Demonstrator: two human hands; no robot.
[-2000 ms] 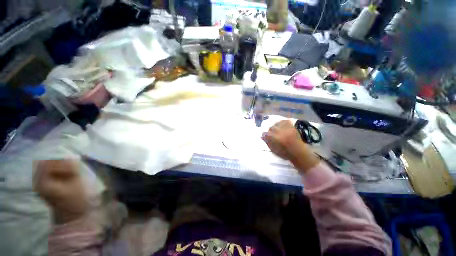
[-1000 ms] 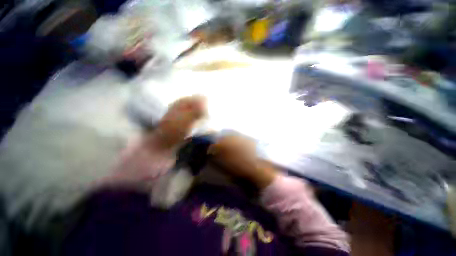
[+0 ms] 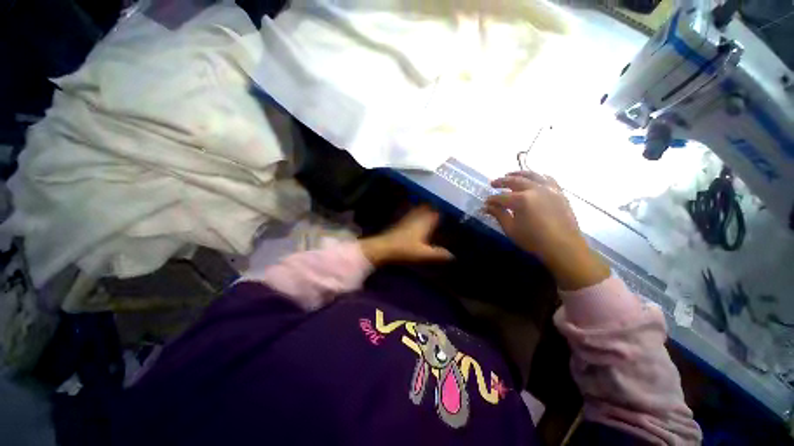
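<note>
My left hand (image 3: 407, 239) is low in front of my body, by the table's front edge. Its thumb is apart from the fingers, some fingertips are in shadow, and no held thing shows. My right hand (image 3: 538, 218) is at the table edge over the printed ruler strip (image 3: 461, 179), fingers bent. Whether it pinches something small is unclear. A thin hooked wire or thread (image 3: 523, 157) lies just beyond its fingers. Cream cloth (image 3: 374, 78) lies on the white table and reaches its left edge.
A large heap of cream cloth (image 3: 157, 148) is at the left. The sewing machine head (image 3: 696, 78) stands at upper right. A black looped item (image 3: 721, 213) and dark snips or tweezers (image 3: 716, 296) lie at the right. The blue table edge (image 3: 514, 248) runs diagonally before me.
The view has swung down and left, and is sharper than a second ago. My right hand has moved from near the needle to the table's front edge. My left hand has come in beside the edge.
</note>
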